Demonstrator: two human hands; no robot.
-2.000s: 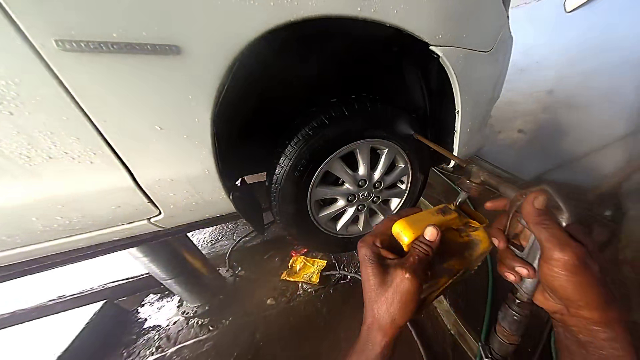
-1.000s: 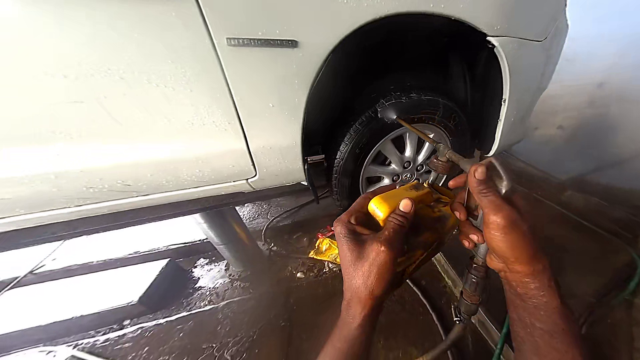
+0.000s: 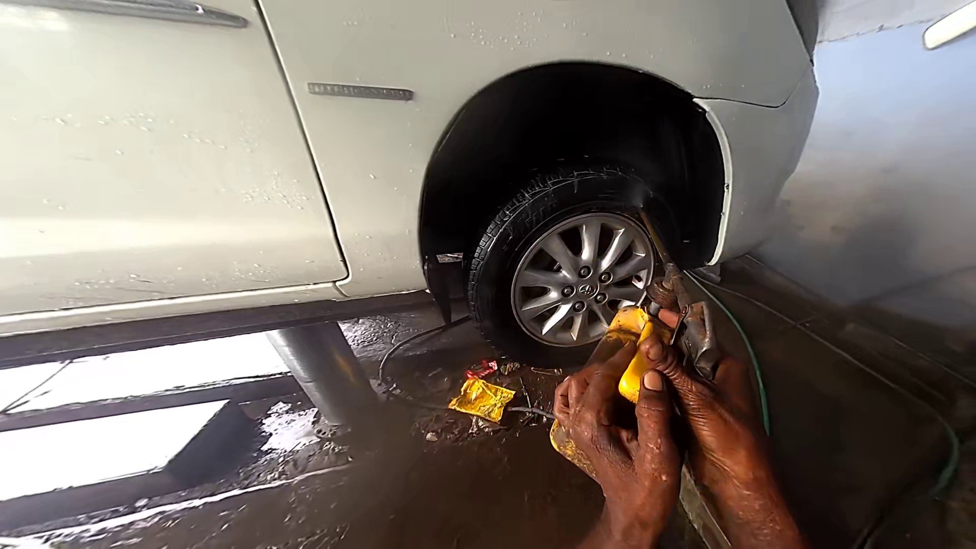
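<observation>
My left hand [image 3: 625, 435] grips a worn yellow plastic container [image 3: 631, 381], whose lower part shows beneath the fingers. Close against it, my right hand [image 3: 713, 412] holds the body of a metal spray gun [image 3: 698, 335]; its fingers meet the container's top near the gun. The gun's thin lance [image 3: 656, 236] points up and left, its tip in front of the tyre [image 3: 496, 282], with a faint mist there. Behind the lance is the silver alloy wheel [image 3: 583, 282] of a white car [image 3: 381, 175] beaded with water.
A metal post [image 3: 324, 370] stands under the car's sill. On the wet, muddy floor lie a yellow wrapper [image 3: 482, 399], a red scrap [image 3: 482, 369] and a dark hose [image 3: 389, 362]. A green hose [image 3: 751, 351] runs at the right, beside a pale wall [image 3: 892, 168].
My hands have come closer together, the right one now against the yellow container. The gun has swung steeper, its tip now at the upper right of the tyre. The view has shifted.
</observation>
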